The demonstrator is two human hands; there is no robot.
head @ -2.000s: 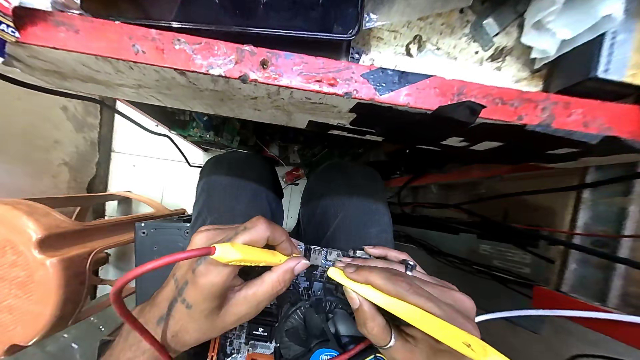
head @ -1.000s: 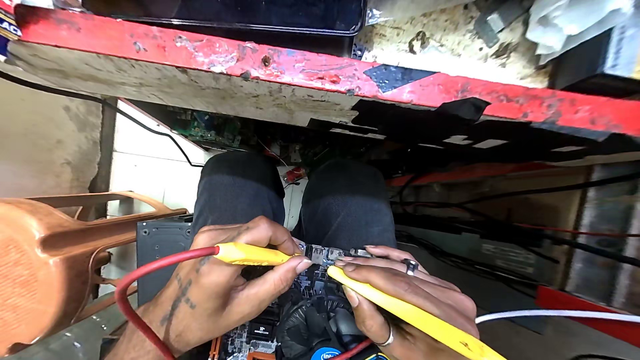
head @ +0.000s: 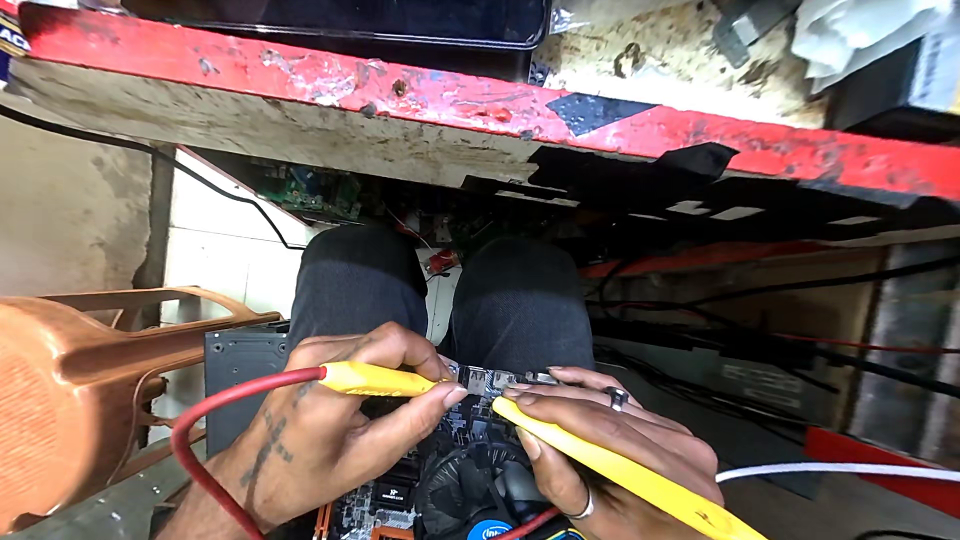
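My left hand (head: pixel 360 420) pinches a yellow-handled probe (head: pixel 379 380) with a thick red cable; its tip is hidden at my fingertips. My right hand (head: pixel 622 442), with rings on two fingers, holds a long yellow tool (head: pixel 600 454), its blunt near end over the board. Both hands are above a computer motherboard (head: pixel 480 405) close to my lap, near its port edge. A black Intel CPU cooler fan (head: pixel 476 487) sits on the board between my hands. Orange slots show at the lower left of the board, and part of the board is hidden by my hands.
A worn red-edged workbench (head: pixel 465 105) crosses above my knees, with a dark glossy device (head: pixel 360 22) on it. An orange-brown plastic chair (head: pixel 67 405) stands at left beside a dark metal case (head: pixel 244 382). Black cables hang at right; a white cable (head: pixel 832 469) runs near my right hand.
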